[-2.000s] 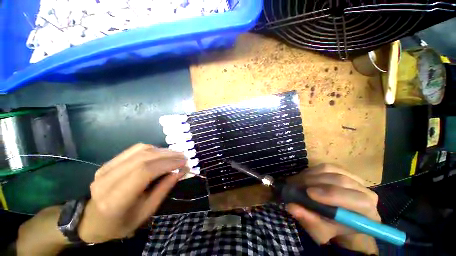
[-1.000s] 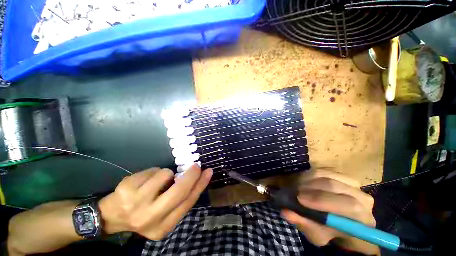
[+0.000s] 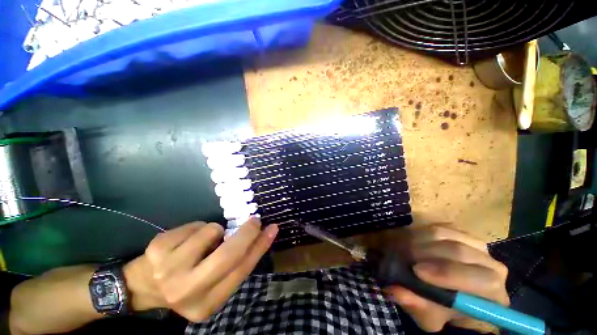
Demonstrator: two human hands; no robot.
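The black PCB panel [image 3: 327, 180] lies on the tan work board, with a row of white components [image 3: 229, 176] along its left edge. My left hand [image 3: 203, 262] has its fingertips on the lowest white component at the panel's lower left corner. The solder wire [image 3: 111, 208] runs from the reel to this hand; its end is hidden by the fingers. My right hand [image 3: 445, 271] holds the soldering iron [image 3: 484, 311] by its black grip, its metal tip at the panel's lower left part, right of my left fingertips.
A blue bin [image 3: 196, 36] of white parts is at the upper left, a solder reel [image 3: 12, 176] at the far left. A fan grille [image 3: 458, 26] is at the top right. A yellowish tin [image 3: 550, 98] with a pale stick [image 3: 527, 85] stands right of the tan work board [image 3: 452, 176].
My left hand has moved right and down from the row's side to the lowest white component, its fingers now pressed down there. The iron's tip has shifted slightly lower on the panel.
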